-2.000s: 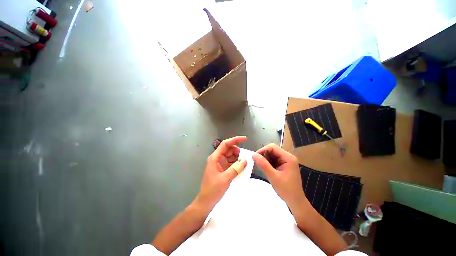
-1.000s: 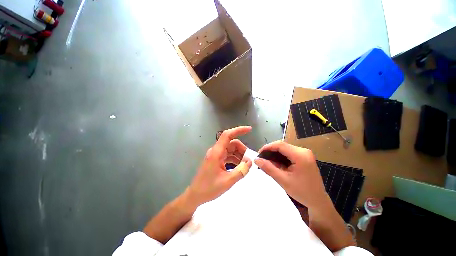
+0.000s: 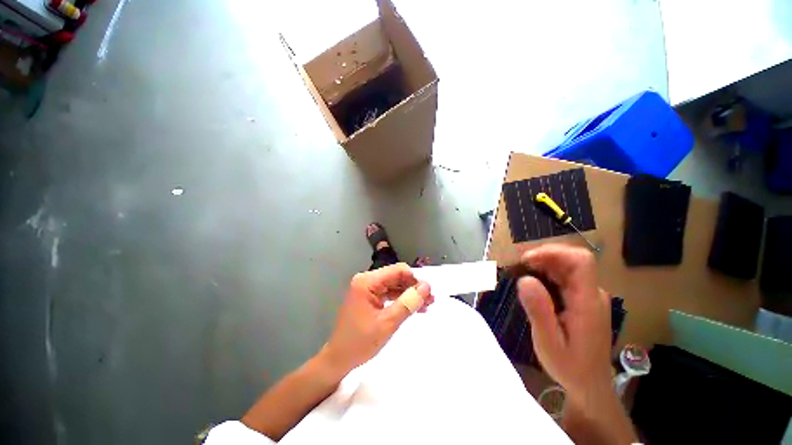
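My left hand (image 3: 378,313), with a pale yellow band on one digit, pinches the left end of a small blank white piece (image 3: 469,277). The piece is a flat strip lying level above my white clothing. My right hand (image 3: 569,317) is curled just right of the strip's free end, with a gap between them. Something dark shows at its fingertips and between its fingers; I cannot tell whether it is a held tool or shadow.
An open cardboard box (image 3: 395,130) with dark contents stands on the floor ahead. At right, a brown-topped table (image 3: 599,282) bears black panel stacks (image 3: 657,222) and a yellow-handled screwdriver (image 3: 551,207) on a gridded panel (image 3: 519,209). A blue stool (image 3: 638,135) stands behind it. A foot (image 3: 376,235) shows below.
My right hand has moved right, away from the white piece, which it touched before. The piece now shows as a longer level strip in my left hand. A foot has come into view.
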